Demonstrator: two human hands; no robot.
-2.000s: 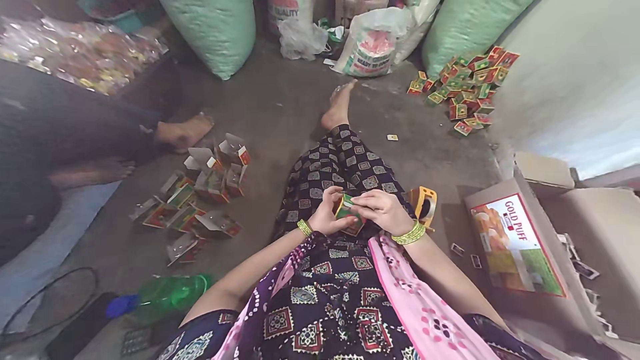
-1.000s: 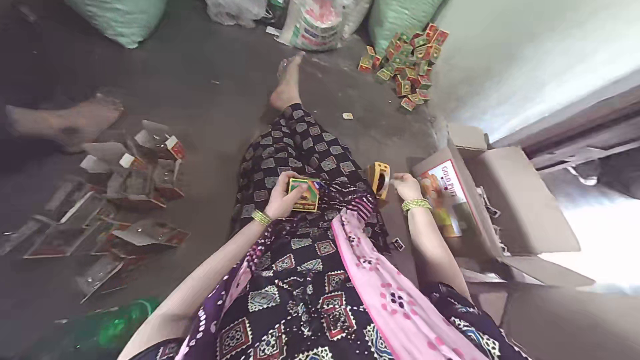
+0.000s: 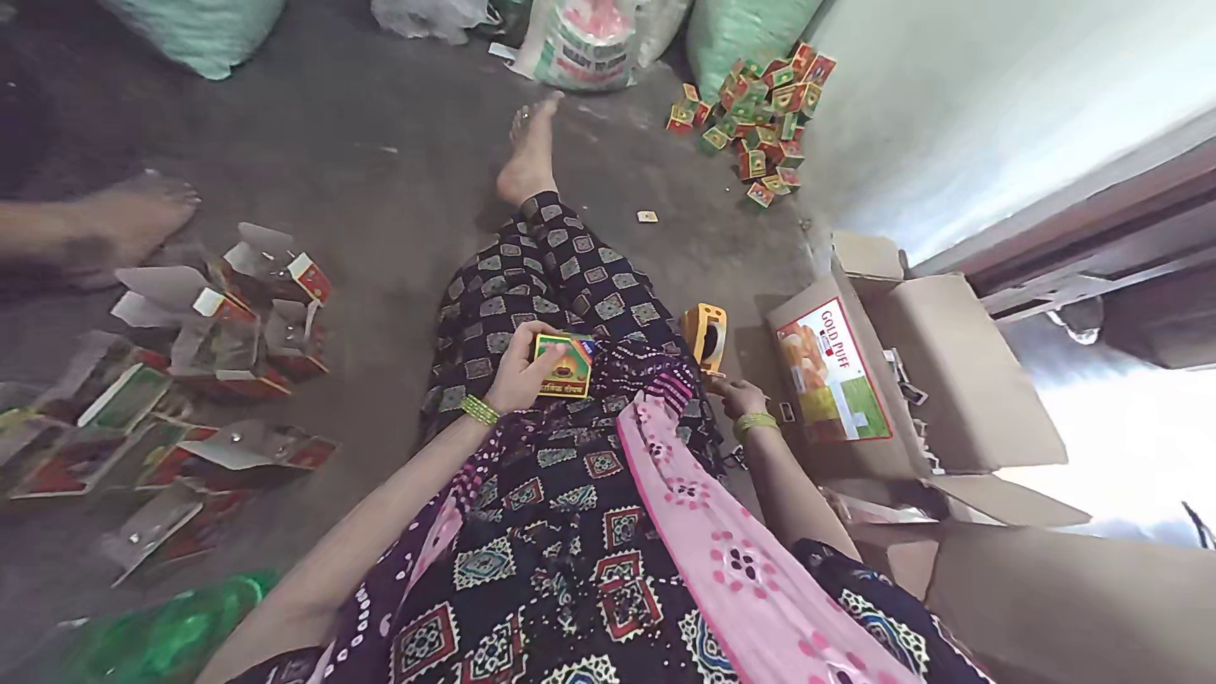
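Observation:
My left hand (image 3: 522, 370) holds a small yellow, green and red printed carton (image 3: 567, 366) over my lap, its thumb on the printed face. Beside my right knee stands a yellow tape dispenser (image 3: 705, 334) with a dark opening in its side. My right hand (image 3: 737, 397) is at the dispenser's lower end, fingers against it; whether it grips the dispenser or a piece of tape cannot be made out. On the floor at the left lie several opened printed cartons (image 3: 223, 332) with their flaps up.
Small closed cartons (image 3: 760, 114) are heaped by the wall, near a printed white sack (image 3: 581, 47) and green sacks (image 3: 750, 28). An open cardboard box (image 3: 836, 370) stands at the right. Another person's foot (image 3: 142, 214) and a green bottle (image 3: 176, 617) are at the left.
Two seconds ago both hands were together on the carton. My right hand has since moved right to the yellow dispenser, while my left keeps the carton. The view has shifted.

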